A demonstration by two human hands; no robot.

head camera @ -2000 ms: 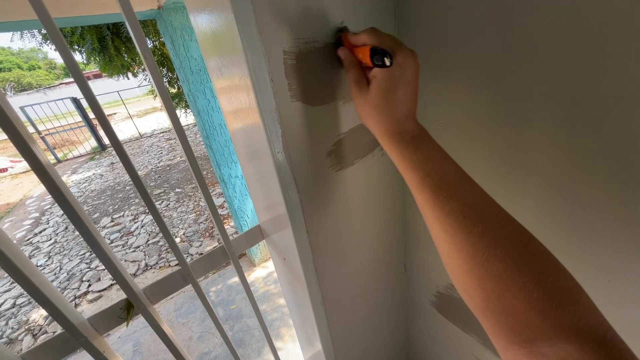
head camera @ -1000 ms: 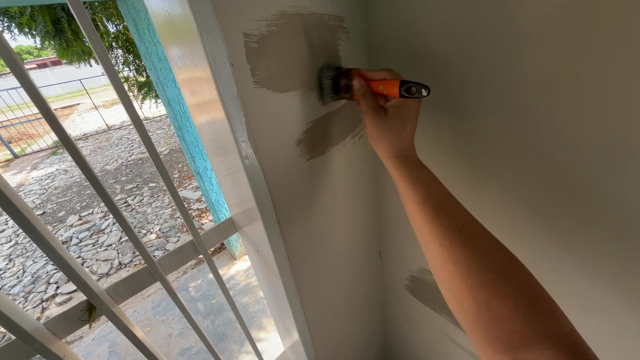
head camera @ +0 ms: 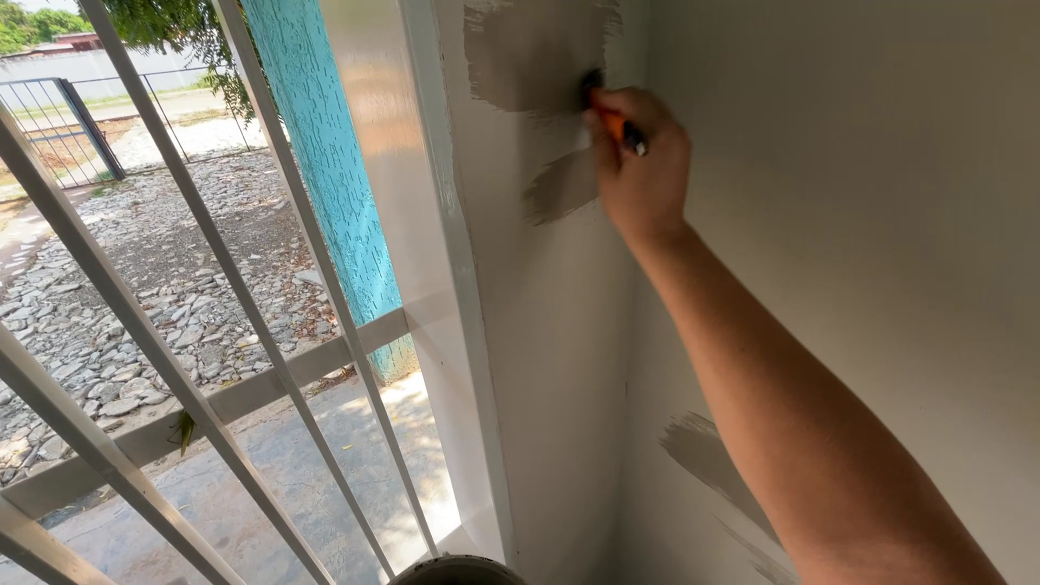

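Note:
My right hand (head camera: 646, 158) is closed around the orange and black handle of a paintbrush (head camera: 613, 120). The dark bristles touch the narrow wall (head camera: 552, 325) at the right edge of a large brown-grey paint patch (head camera: 528, 57). Below that patch lies a smaller patch (head camera: 561, 188) of the same colour, partly behind my hand. More strokes (head camera: 715, 463) of it mark the adjoining wall, partly behind my forearm. At the bottom edge the rim of a bucket (head camera: 459, 559) shows; its contents cannot be made out. My left hand is out of view.
Grey metal bars (head camera: 207, 223) with a crossbar (head camera: 313, 366) stand on the left beside a pale metal frame (head camera: 455, 268). A green leaf-like thing or insect (head camera: 185, 431) is on the crossbar. Beyond are a turquoise column (head camera: 325, 154), stony ground (head camera: 179, 276) and a black fence (head camera: 89, 130).
My right hand and the brush have moved from the gap between the two patches up to the upper patch's right edge. The bucket rim has come into view.

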